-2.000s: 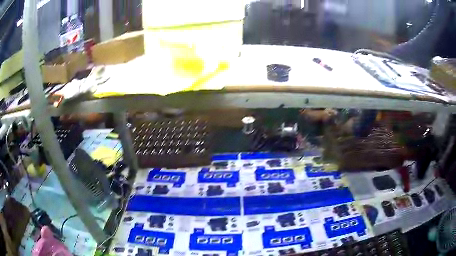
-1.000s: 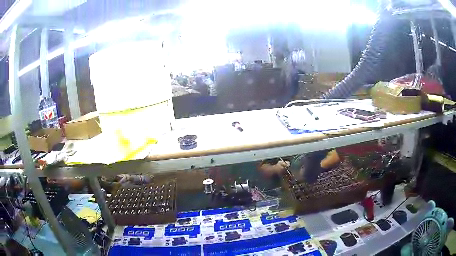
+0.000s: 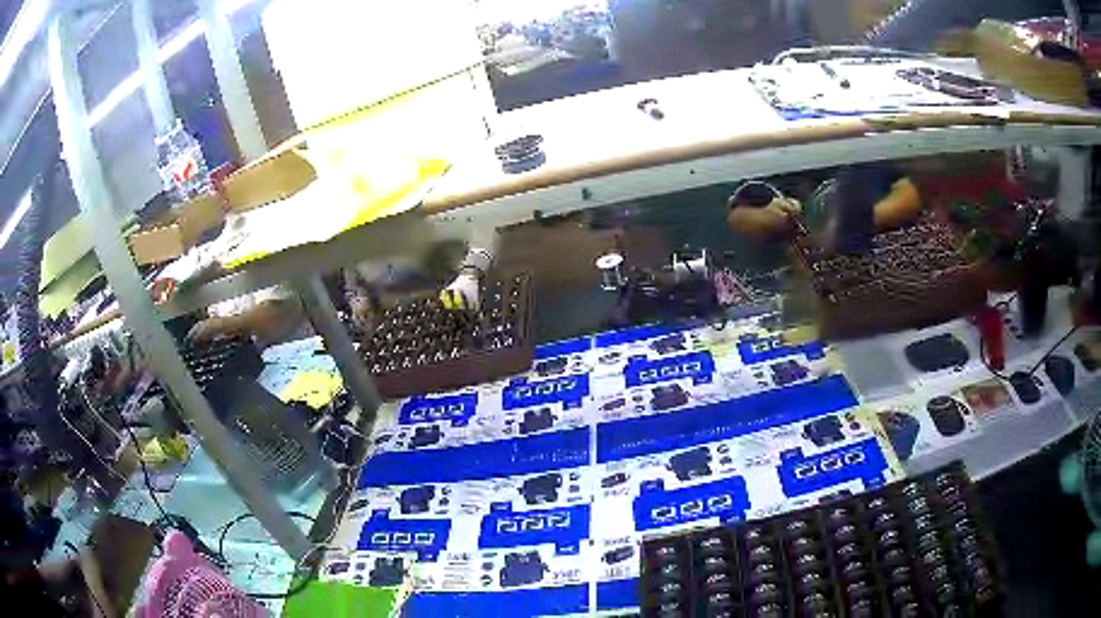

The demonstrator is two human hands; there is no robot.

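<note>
Neither of my hands is in view. Nearest in front of me, a dark partitioned tray (image 3: 984,537) is cut off by the bottom edge at the lower right. Its cells hold rows of small, shiny, rounded metallic parts. Blue-and-white printed sheets (image 3: 483,465) cover the bench to its left and beyond it. Across the bench stands a brown partitioned tray (image 3: 465,374) of small bright-topped parts, with another person's pale gloved hand (image 3: 469,284) over it.
A white shelf (image 3: 580,151) crosses above the bench on metal posts. Two spools (image 3: 610,268) stand beyond the sheets. Another person's bare hand and arm are at a tray of reddish-brown parts (image 3: 881,316), far right. A pink fan (image 3: 193,586) is lower left; a red item (image 3: 991,338) stands right.
The view has swung back down, bringing the near tray and more of the printed sheets into view. A gloved hand now shows over the far left tray. The green fan is mostly out of view.
</note>
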